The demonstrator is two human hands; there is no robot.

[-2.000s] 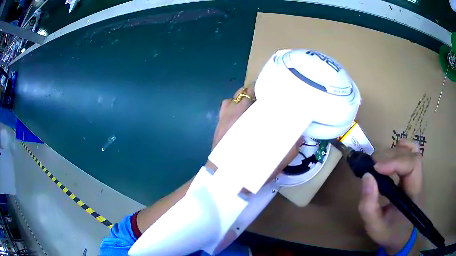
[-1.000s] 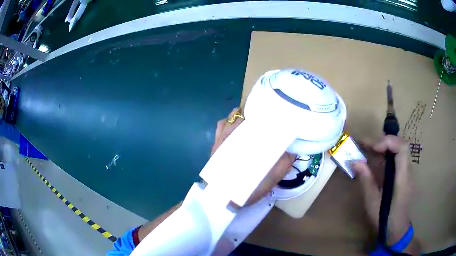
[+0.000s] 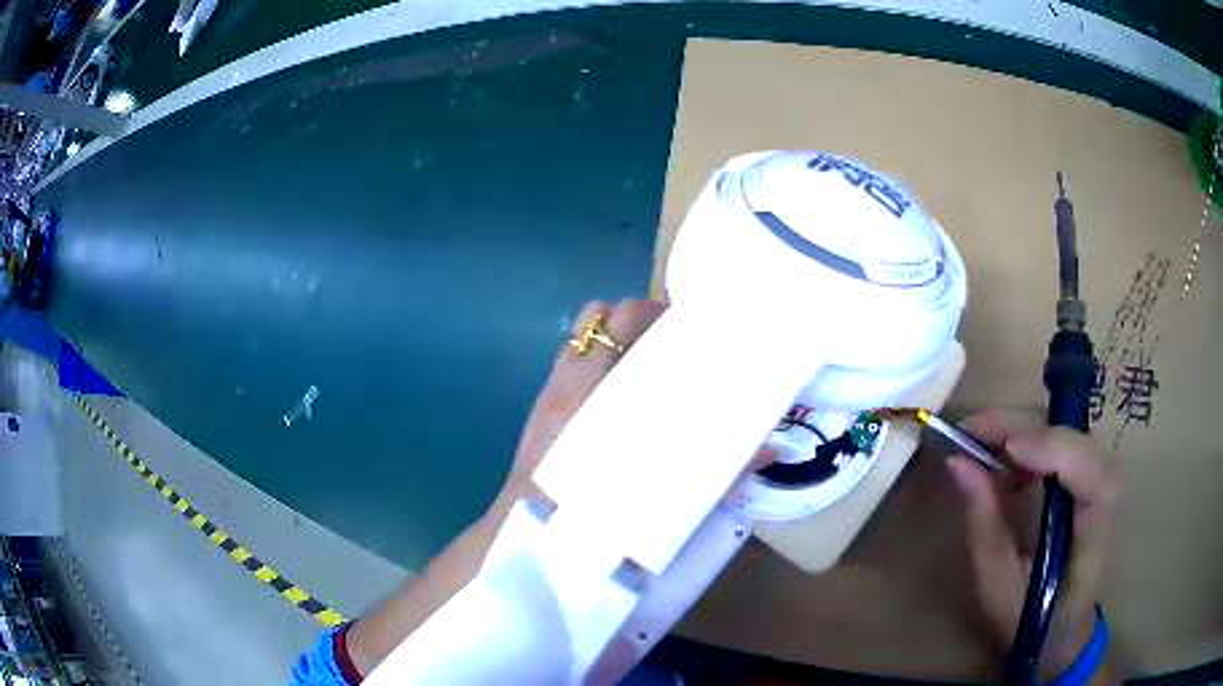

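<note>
The white headphones (image 3: 671, 389) lie diagonally, one ear cup (image 3: 832, 268) at the upper end. Below it an open cup shows a green circuit board (image 3: 865, 432) and thin wires, over a cream fixture (image 3: 825, 536). My right hand (image 3: 1039, 496) pinches the battery (image 3: 966, 441), seen edge-on, its yellow end towards the board with wires between them. The same hand also holds the black soldering iron (image 3: 1069, 375), tip pointing up and away from the cup. My left hand (image 3: 570, 389), with a gold ring, is around the headphones; its fingers are mostly hidden behind them.
Brown cardboard (image 3: 805, 101) with dark printed marks lies under the work on the green bench (image 3: 389, 295). A green solder spool (image 3: 1210, 161) is cut off at the right edge, a strand hanging from it. A pale rail (image 3: 939, 20) runs along the back. Yellow-black floor tape (image 3: 201, 513) shows lower left.
The iron has swung from the cup to point upward. My right hand has taken hold of the battery, which has turned from flat to edge-on. The view has shifted slightly.
</note>
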